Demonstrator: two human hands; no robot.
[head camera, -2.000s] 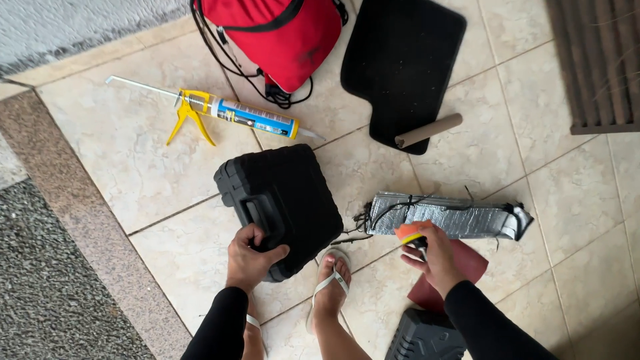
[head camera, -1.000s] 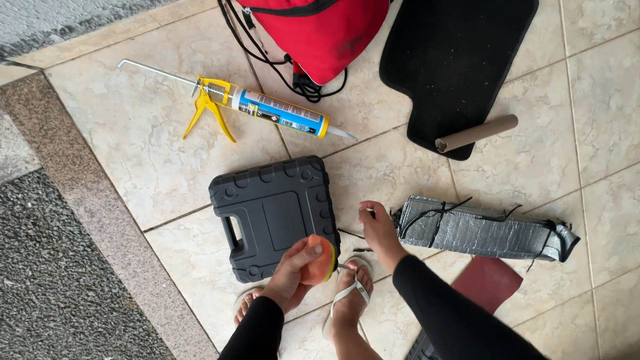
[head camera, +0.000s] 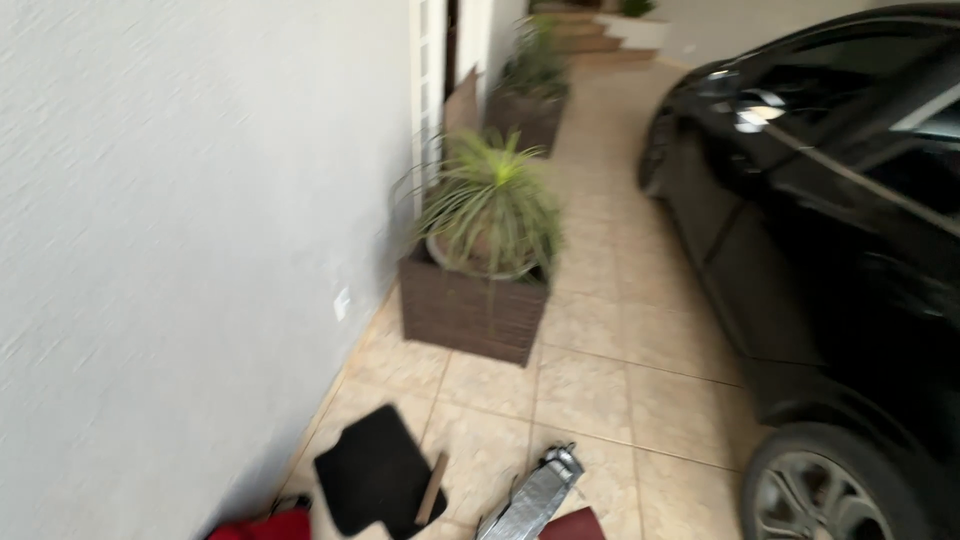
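Neither my left hand nor my right hand shows in the head view now, so what they hold is hidden. Low in the picture a black car floor mat (head camera: 375, 471) lies on the tiles, a brown tube (head camera: 432, 489) resting across its right edge. Right of it is a silver foil-wrapped bundle (head camera: 534, 501), cut off by the lower edge. Beside the bundle shows part of a dark red flat piece (head camera: 574, 526). A red bag (head camera: 264, 526) is partly visible at the bottom left.
A brown planter box (head camera: 472, 311) with a spiky plant (head camera: 495, 202) stands near the pale wall (head camera: 195, 225). On the right is a black car (head camera: 840, 225) with its wheel (head camera: 817, 487) close by. Another planter (head camera: 529, 116) and steps (head camera: 592, 37) are farther back.
The view has swung up and away from the floor. Both hands, the black case and the caulking gun have left the view; a second ago an orange object was in my left hand.
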